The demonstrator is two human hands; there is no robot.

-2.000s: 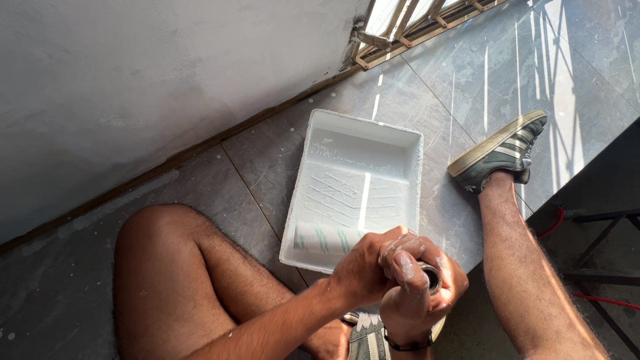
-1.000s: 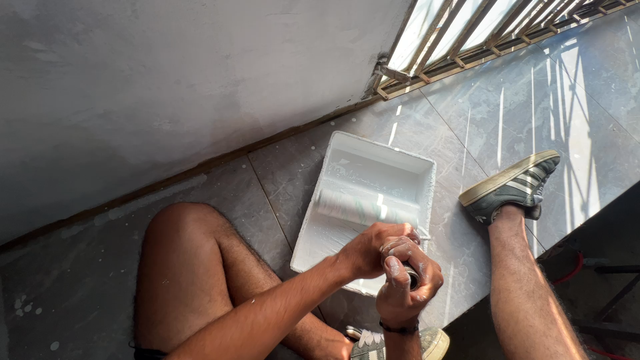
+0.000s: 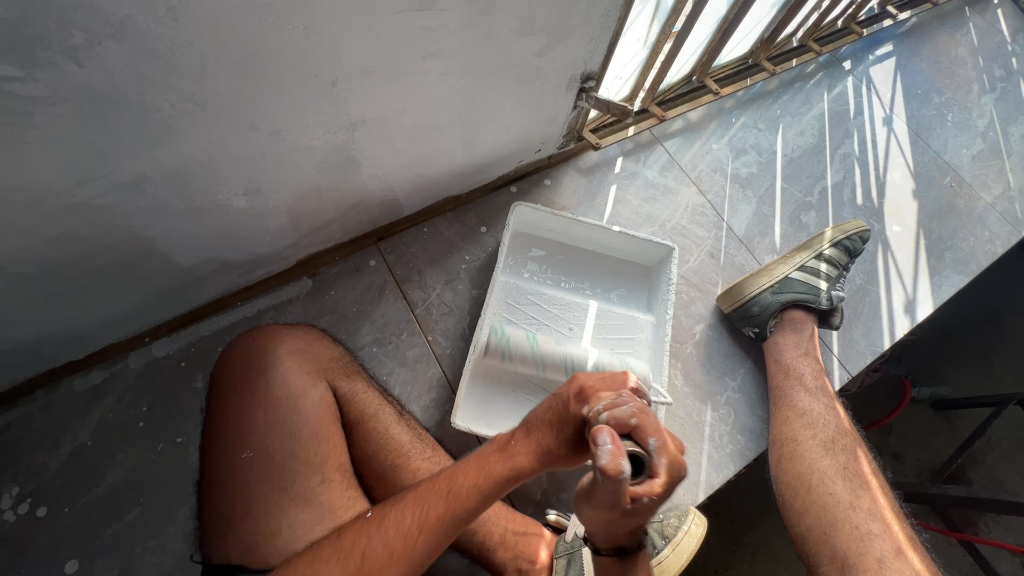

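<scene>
A paint roller [image 3: 552, 354] with a white, green-streaked sleeve lies over the lower half of a white plastic paint tray [image 3: 502, 276]. Wet white paint coats the tray's ribbed slope. My right hand [image 3: 636, 460], dabbed with paint, is closed around the roller's handle, whose round hollow end [image 3: 638, 462] shows between the fingers. Just left of it and touching it, my left hand [image 3: 580, 416] also grips the handle, its fingers partly hidden by the right hand. Part of the roller's wire frame [image 3: 661, 394] shows at the tray's right edge.
The tray rests on grey floor tiles [image 3: 424, 280] spotted with paint, near a grey wall [image 3: 280, 144]. A metal grille [image 3: 704, 48] stands at the top. My shoe [image 3: 800, 280] is right of the tray. Beyond the floor's edge are dark metal bars [image 3: 968, 448] and a red cable [image 3: 968, 540].
The roller has moved down the tray from its middle, where it was one second ago; two seconds ago it was also near the lower end. Both hands have kept hold of the handle.
</scene>
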